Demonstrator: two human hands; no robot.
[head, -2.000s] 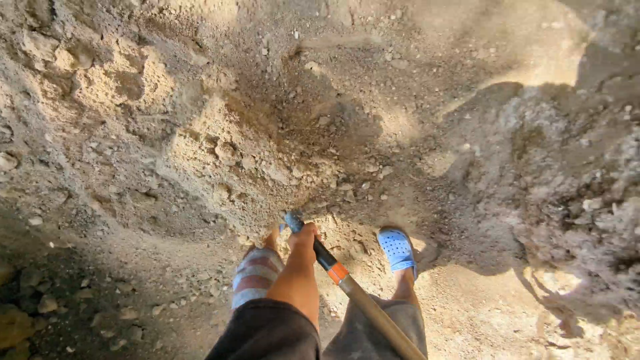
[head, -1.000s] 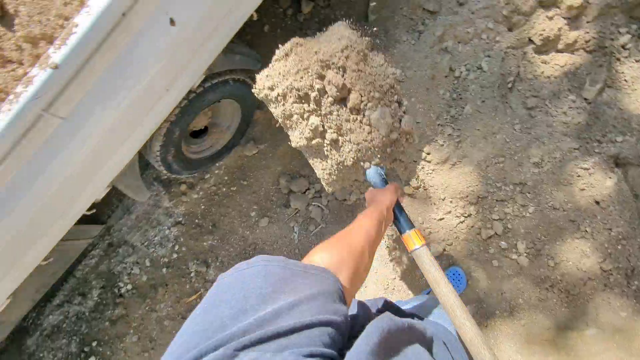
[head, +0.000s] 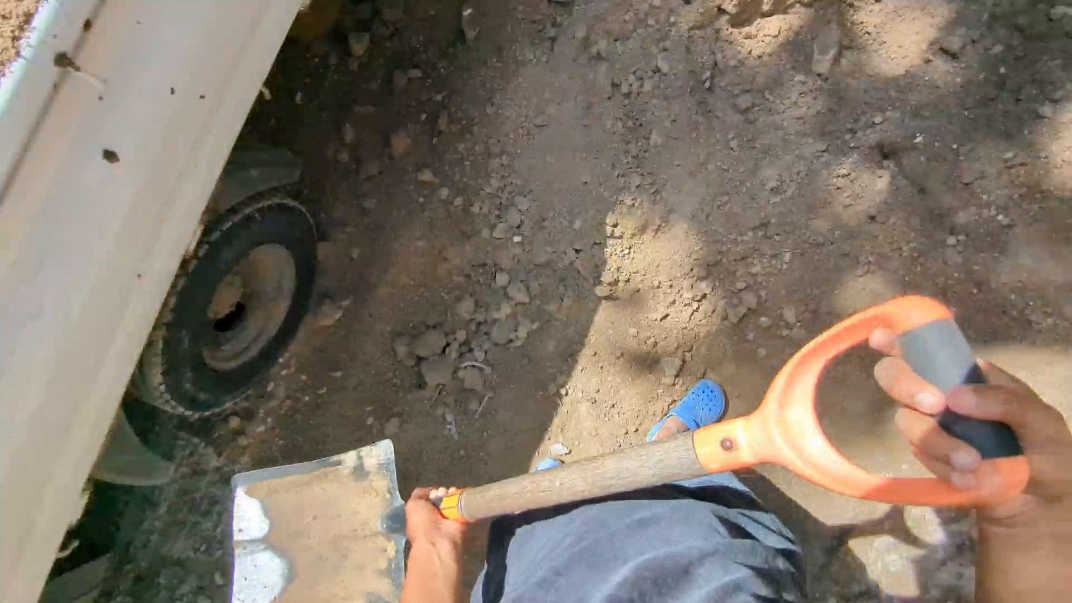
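A shovel with a wooden shaft (head: 586,479) lies across the lower part of the head view. My right hand (head: 971,419) is closed around the black and grey grip of its orange D-handle (head: 796,402). At the other end of the shaft, just above the blade, my left hand (head: 433,528) holds the shovel. The square metal blade (head: 335,528) carries no heap, only a thin coat of dirt, with bare shiny metal at its left; its lower edge is cut off by the frame.
A light-coloured truck or trailer side (head: 126,209) slants down the left, with dirt behind its rim and a tyre (head: 243,306) beneath. Loose stones (head: 469,343) lie on the dirt ground (head: 502,167). A blue clog (head: 699,404) is on my foot.
A second ago the blade bore a heap of dirt beside the vehicle; now the heap is gone and the blade is at lower left. The D-handle and my right hand have come into view.
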